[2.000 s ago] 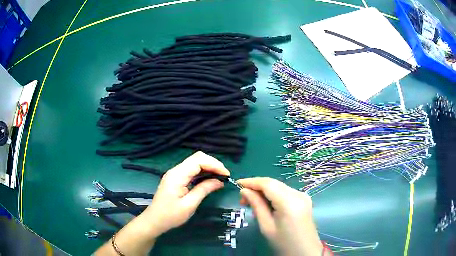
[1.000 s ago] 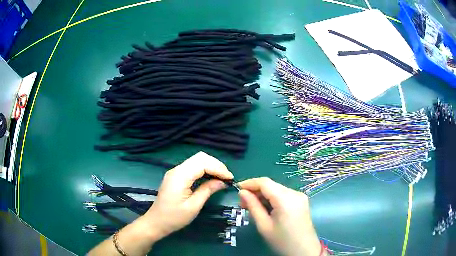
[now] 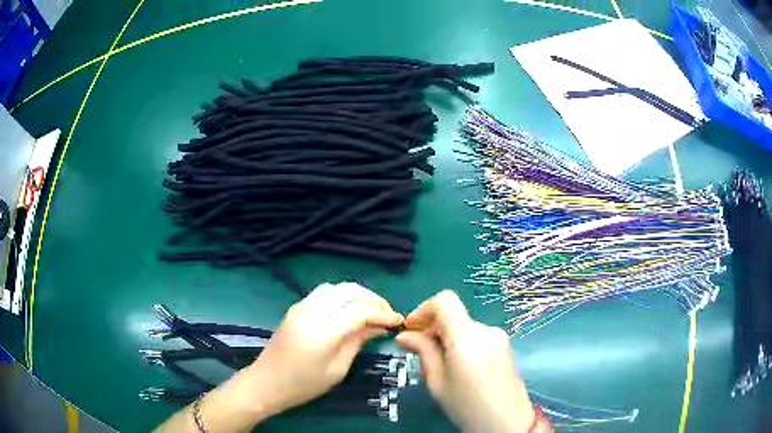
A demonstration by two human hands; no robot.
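Note:
My left hand (image 3: 326,338) and my right hand (image 3: 453,351) meet fingertip to fingertip at lower centre. My left hand pinches a black sleeve (image 3: 290,281), whose far end sticks out behind the hand to the upper left. My right fingertips pinch at the sleeve's other end; what lies between them is mostly hidden. Thin wires (image 3: 580,409) run out past my right wrist to a small white connector (image 3: 633,415). Sleeved harnesses (image 3: 224,330) lie under and beside my left forearm, with wire tips at the left and white connectors (image 3: 391,380) at the right.
A large pile of black sleeves (image 3: 305,161) lies behind my hands. Fanned coloured wires (image 3: 601,228) lie to its right. A white sheet (image 3: 592,118) with crossed dark lengths, a blue bin (image 3: 728,110) and dark bundles (image 3: 752,279) are at the right. Red-handled scissors (image 3: 34,188) are far left.
My fingertips have come together at the sleeve end, covering the light wire bit seen between them before. The sleeve's free end now points more steeply up and shows less.

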